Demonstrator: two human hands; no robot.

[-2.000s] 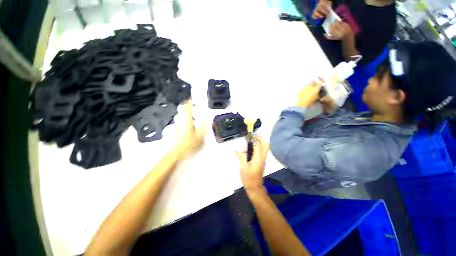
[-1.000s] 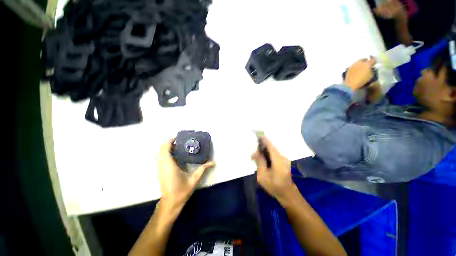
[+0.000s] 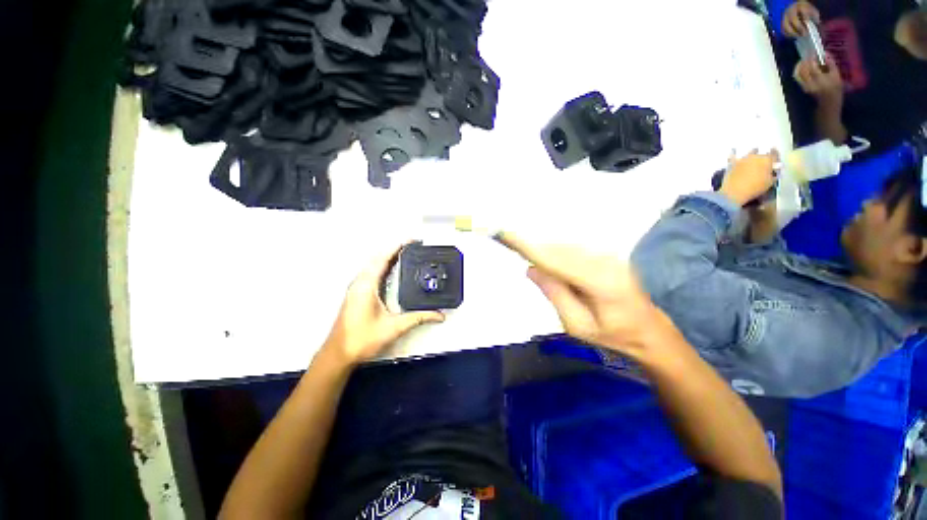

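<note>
A black cube unit [image 3: 431, 277] lies near the table's front edge, with a round centre detail facing up. My left hand [image 3: 374, 311] is around its left side, thumb along the near side, and holds it. My right hand [image 3: 595, 295] is to the right of the unit and holds a slim brush [image 3: 462, 222]. The brush's pale yellowish tip points left, above the far side of the unit. Most of the handle is hidden by my fingers.
A heap of black die-cut covers [image 3: 295, 76] is at the far left. Two black cubes [image 3: 628, 139] stand together at the right. A neighbouring worker in a denim sleeve [image 3: 712, 274] holds a white bottle [image 3: 816, 159]. Blue bins [image 3: 590, 437] are below the table.
Since the earliest frame, my left hand has taken hold of a cube unit near the front edge. My right hand has swung the brush to point left, above the unit. The view has shifted.
</note>
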